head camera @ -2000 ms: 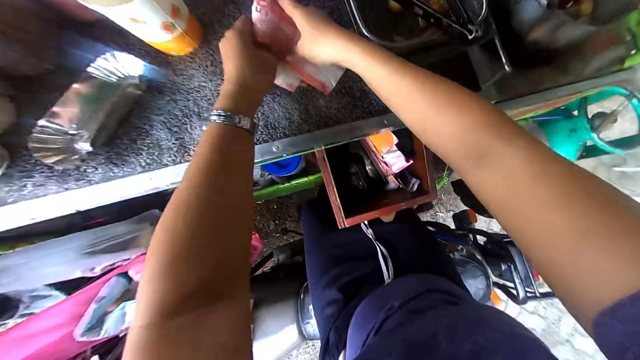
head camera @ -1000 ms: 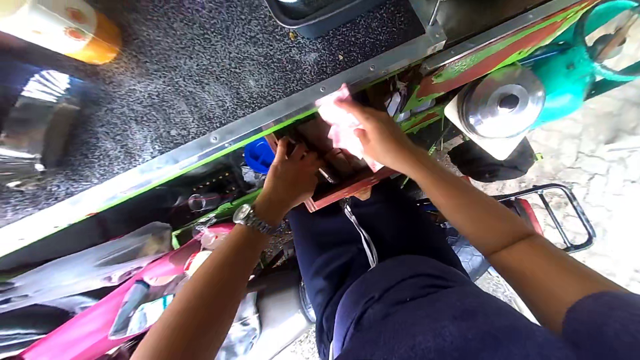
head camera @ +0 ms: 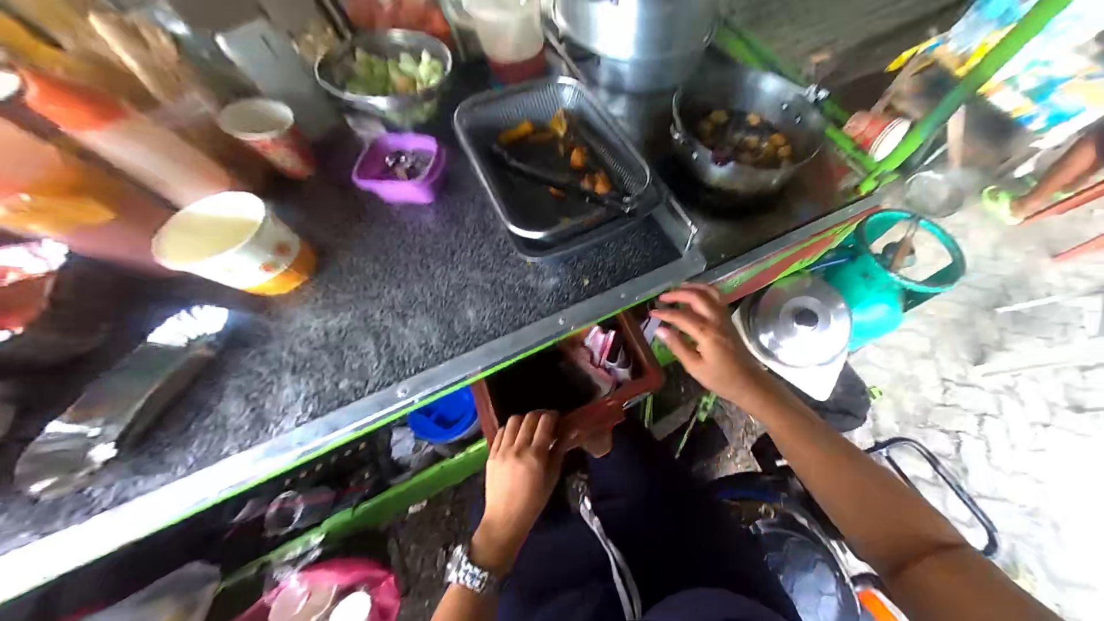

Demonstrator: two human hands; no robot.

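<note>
A reddish-brown wooden drawer [head camera: 653, 379] juts out from under the counter, with pink-and-white papers or packets [head camera: 608, 352] in its right part and a dark left part. My left hand [head camera: 523, 457], with a metal-band watch at its wrist, rests on the drawer's front left edge, fingers over the rim. Just right of the drawer, close to the counter's edge, my right hand [head camera: 703, 336] has its fingers spread and holds nothing that I can see.
On the dark speckled counter [head camera: 388, 293] stand a paper tub [head camera: 224, 237], a purple container [head camera: 401, 168], a metal tray with food and tongs [head camera: 561, 164] and a pan of food [head camera: 746, 129]. A lidded pot [head camera: 798, 319] and a teal gas cylinder [head camera: 871, 302] are at the right.
The pink item that was in my right hand a second ago is no longer in it. My right hand has moved to the drawer's right side. The view now takes in more of the counter.
</note>
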